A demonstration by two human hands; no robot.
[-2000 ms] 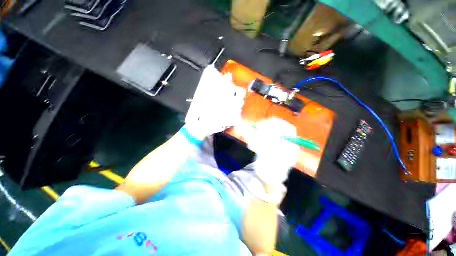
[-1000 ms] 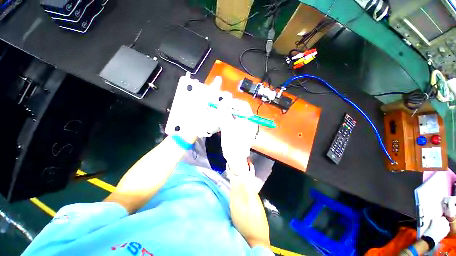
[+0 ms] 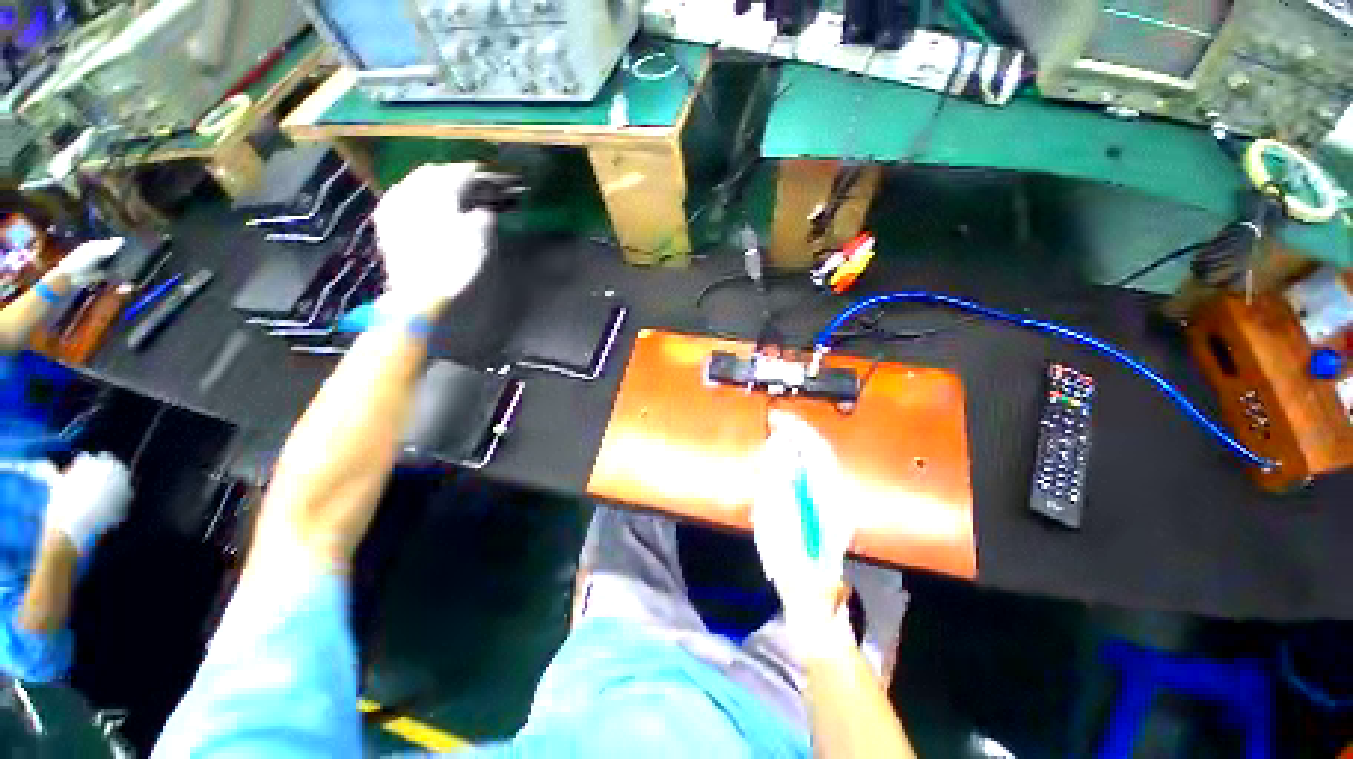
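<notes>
The orange fixture board (image 3: 905, 482) lies in front of me, with the connector block (image 3: 779, 377) along its far side and no set-top box on it. My gloved right hand (image 3: 801, 512) is over the board's near middle and holds a green pen (image 3: 809, 512). My gloved left hand (image 3: 430, 245) is stretched out to the far left, above the bench. A small dark object (image 3: 490, 190), blurred, shows at its fingertips; its full shape is unclear. Two dark set-top boxes lie left of the board, one farther back (image 3: 571, 338), one nearer (image 3: 457, 408).
A remote control (image 3: 1062, 445) lies right of the board. A blue cable (image 3: 1024, 320) curves to the orange-brown test box (image 3: 1284, 378). Stacked units (image 3: 304, 274) stand left, a green shelf (image 3: 950, 134) behind. Another person's gloved hands (image 3: 89, 497) show far left.
My left hand has left my right hand's side and moved far left; the white, black-dotted piece it held no longer shows. My right hand has moved right over the board, keeping the pen. The view has shifted.
</notes>
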